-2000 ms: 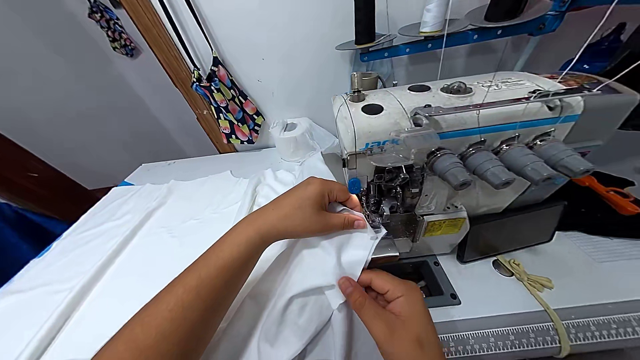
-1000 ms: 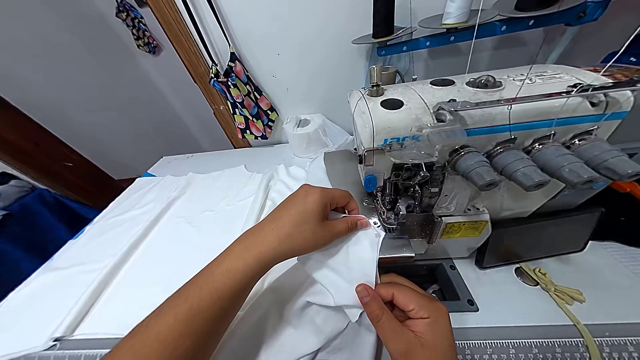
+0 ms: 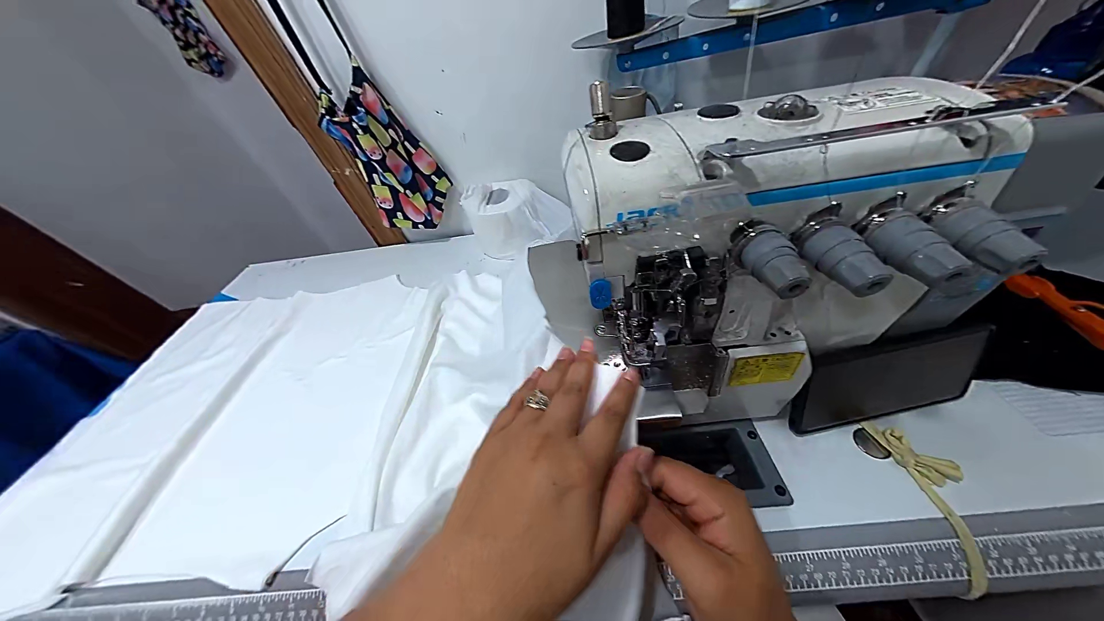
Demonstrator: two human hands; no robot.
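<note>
White fabric [image 3: 259, 414] is spread over the table, and its right edge runs up to the needle area of a Jack overlock sewing machine [image 3: 793, 181]. My left hand [image 3: 552, 457] lies flat on the fabric just before the presser foot [image 3: 642, 354], fingers spread and pointing at it, a ring on one finger. Close to its thumb, my right hand [image 3: 707, 535] pinches the fabric's edge between thumb and fingers, below and right of the left hand. The fabric under both hands is partly hidden.
A dark phone or tablet [image 3: 893, 379] leans against the machine's base. Nearby lie a tied cream strip [image 3: 927, 470] and orange-handled scissors [image 3: 1061, 302]. A white roll in plastic [image 3: 509, 216] stands behind the fabric. A measuring tape [image 3: 931, 561] runs along the table's front edge.
My left hand has gone from pinching the fabric at the presser foot to lying flat on it with fingers extended. My right hand still pinches the edge, now close beside the left thumb.
</note>
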